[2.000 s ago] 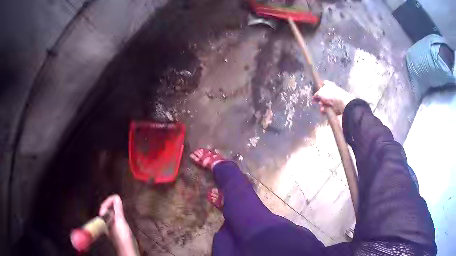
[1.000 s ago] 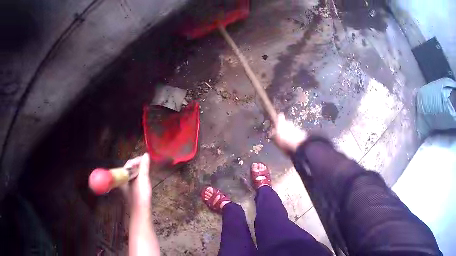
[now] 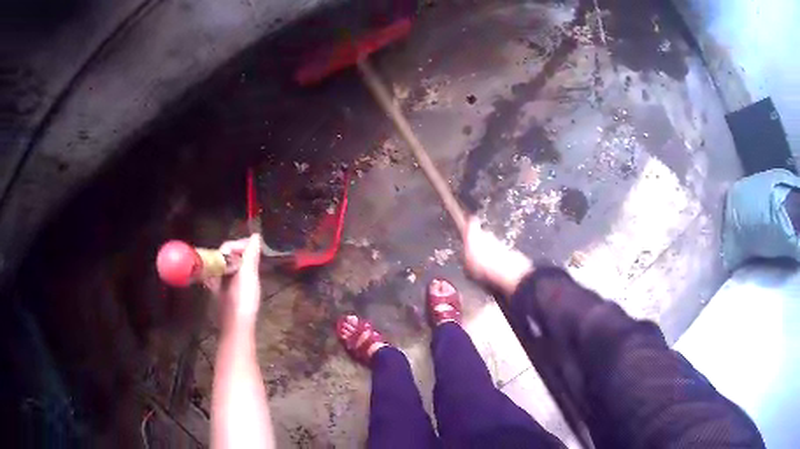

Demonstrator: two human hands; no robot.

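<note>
My left hand (image 3: 239,263) is closed round the dustpan handle (image 3: 207,263), just below its round red knob. The red dustpan (image 3: 332,241) lies beyond this hand; its side rims show, while its inside looks dark and unclear. My right hand (image 3: 491,256) grips the brown broom stick (image 3: 410,136). The wide red broom head (image 3: 353,53) is on the floor at the top, beyond the dustpan and apart from it. Dark wet sweepings (image 3: 379,158) with pale bits lie between the broom head and the dustpan.
The stained, wet floor (image 3: 544,79) has pale bits scattered over it. A flat dark panel (image 3: 760,136) leans on the wall at the right, beside a grey-green sack (image 3: 756,215). A white surface (image 3: 746,342) lies at lower right. My feet in red sandals stand below the dustpan.
The broom head has moved left, then slightly down towards the dustpan. The pale flat piece at the dustpan's mouth no longer shows there. The dustpan's inside has darkened. Both hands keep their grips.
</note>
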